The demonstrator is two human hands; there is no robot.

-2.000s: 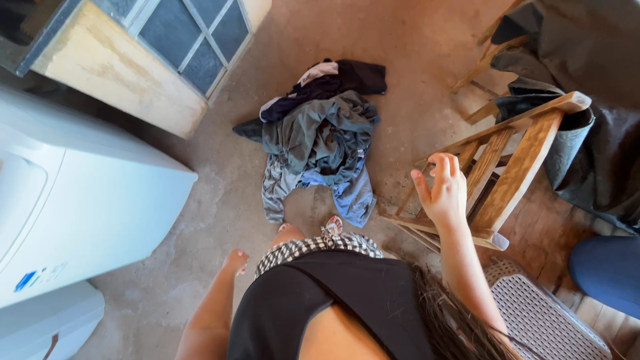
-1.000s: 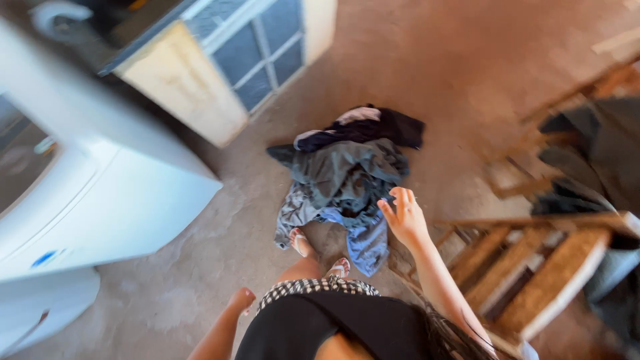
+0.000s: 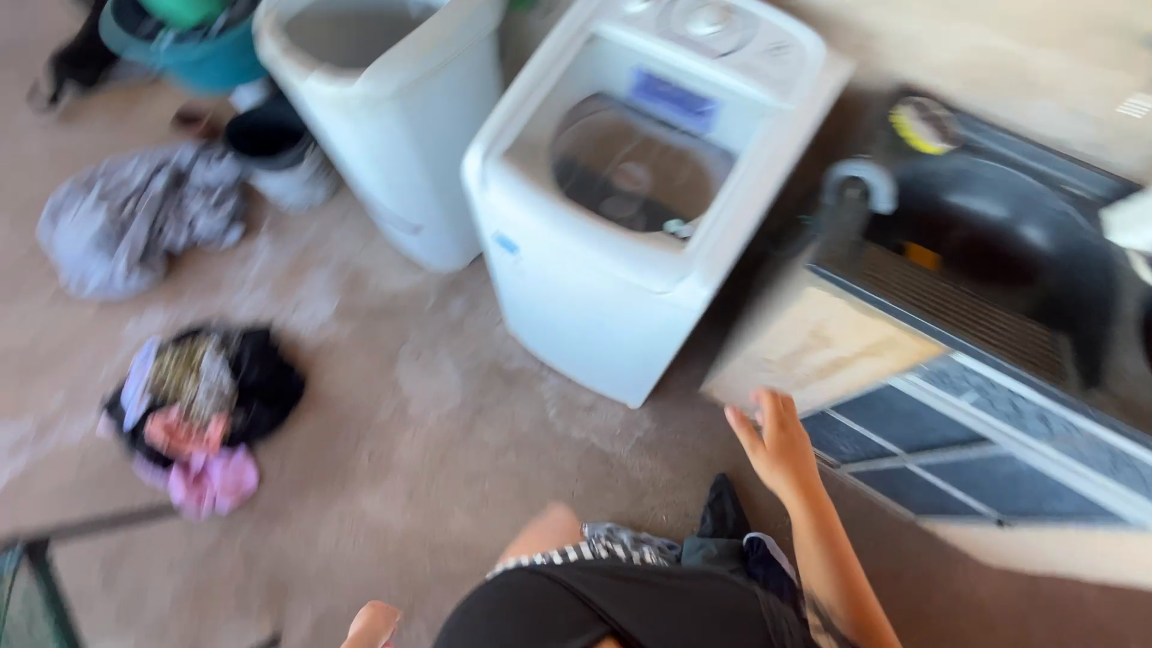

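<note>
My right hand (image 3: 776, 441) is raised in front of the laundry sink cabinet (image 3: 936, 459), fingers apart and holding nothing. At the bottom edge, my left hand (image 3: 373, 623) shows only in part and is blurred, so its fingers cannot be made out. A white top-loading washing machine (image 3: 585, 310) stands ahead, with dark contents in its drum and its front toward me. Part of the dark clothes pile (image 3: 720, 540) lies on the floor by my body, mostly hidden behind my torso.
A mixed clothes pile (image 3: 202, 405) and a grey cloth heap (image 3: 144, 216) lie on the floor at the left. Beyond them are a white tub appliance (image 3: 423, 135), a bucket (image 3: 288, 162) and a teal basin (image 3: 193, 58). A black sink (image 3: 999, 225) tops the cabinet.
The view has swung strongly left, bringing the washing machine's top and the left-hand clothes piles into sight. The wooden chair is out of view. My right hand stays raised and empty.
</note>
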